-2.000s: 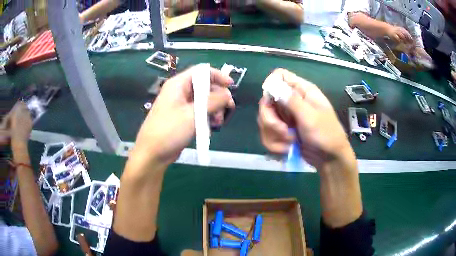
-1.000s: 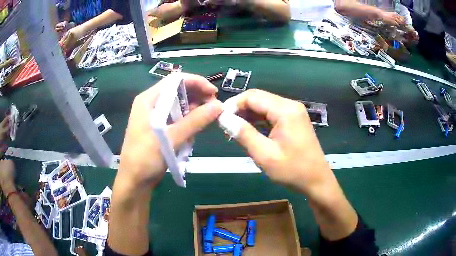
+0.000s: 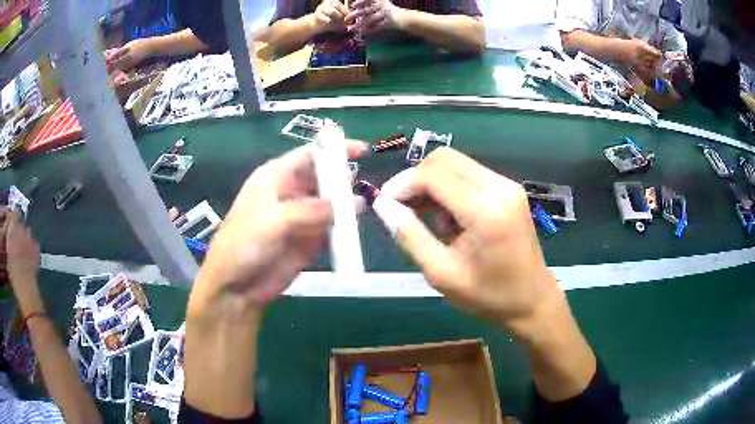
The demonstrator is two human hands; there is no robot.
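My left hand [image 3: 261,228] holds a white housing [image 3: 341,203], seen edge-on as an upright, slightly blurred white bar. My right hand [image 3: 468,236] is just right of it, thumb and forefinger pinched together, with white coverings on the fingertips. A small dark and reddish part [image 3: 367,192] shows at these fingertips, close to the housing; its exact form is too small to tell. An open cardboard box [image 3: 459,383] lies below the hands and holds several blue batteries [image 3: 356,387] with thin wires.
A dark green conveyor [image 3: 488,166] with pale rails carries spaced housings [image 3: 633,203], some with blue cells. A housing pile [image 3: 116,323] lies at left, beside another person's arm [image 3: 50,356]. A grey post [image 3: 124,157] stands at left. People work across the belt.
My right hand has moved left to the housing, and the blue piece below it two seconds ago no longer shows. The housing has turned from angled to edge-on since one second ago. Belt units have shifted.
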